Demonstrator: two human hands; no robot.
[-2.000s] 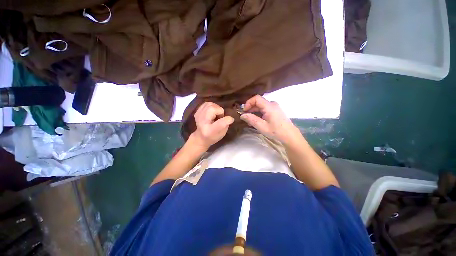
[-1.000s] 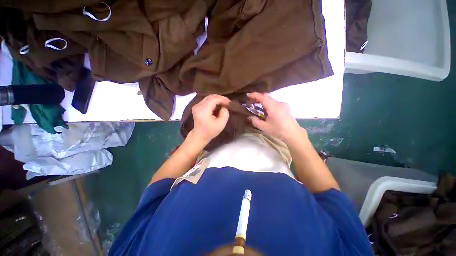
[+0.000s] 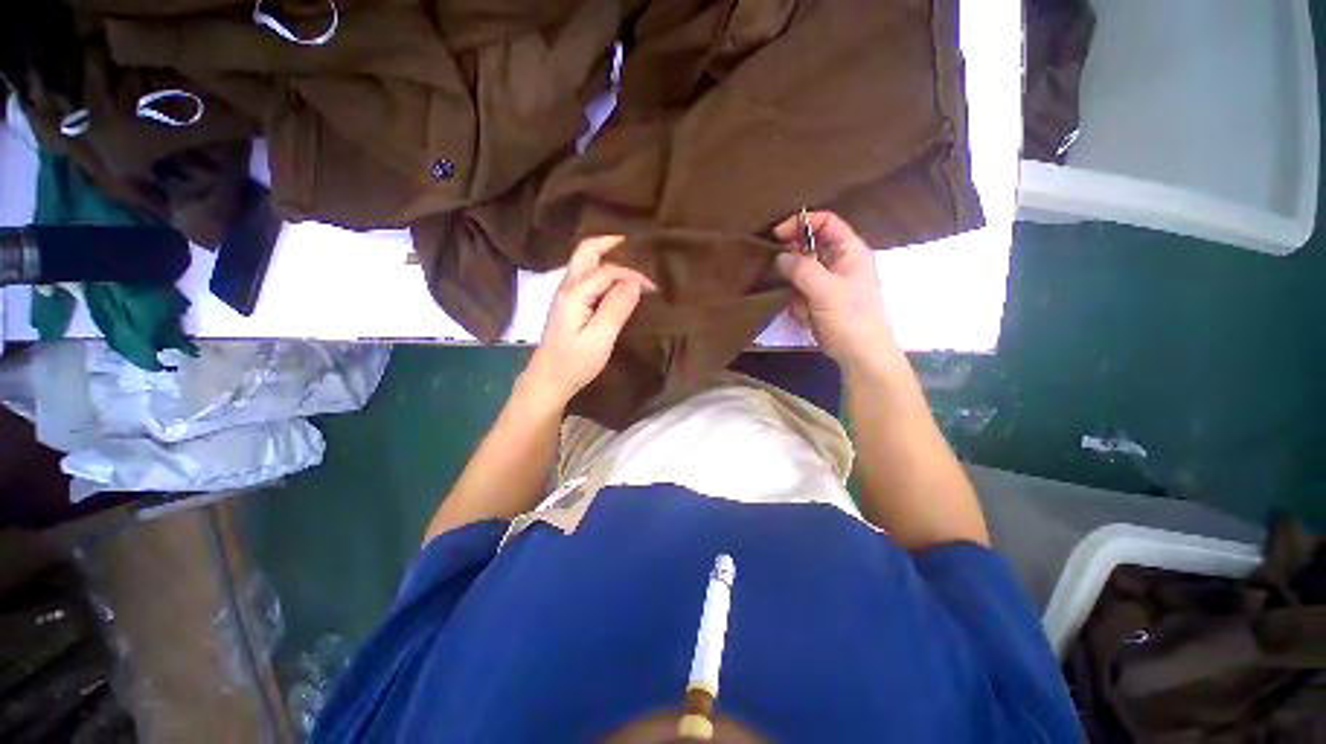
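Note:
A brown garment (image 3: pixel 698 276) lies over the front table edge and hangs down to my apron. My left hand (image 3: pixel 589 313) holds its left side, with finger and thumb at the cloth. My right hand (image 3: pixel 836 291) is at the cloth's right side. It holds a small metallic tool, apparently thread snips (image 3: pixel 809 233), upright between the fingers; most of the tool is hidden. The cloth is spread between the two hands.
More brown garments with white loops (image 3: pixel 170 106) cover the table (image 3: pixel 998 291). A black bottle (image 3: pixel 109 255), phone (image 3: pixel 246 259) and green cloth (image 3: pixel 131 313) lie left. White tubs (image 3: pixel 1163 201) stand at right and lower right (image 3: pixel 1083 574); plastic sheeting (image 3: pixel 204 422) is at lower left.
Both hands have moved apart and away from my body over the table edge. The cloth between them is now spread out, and the tool points upward.

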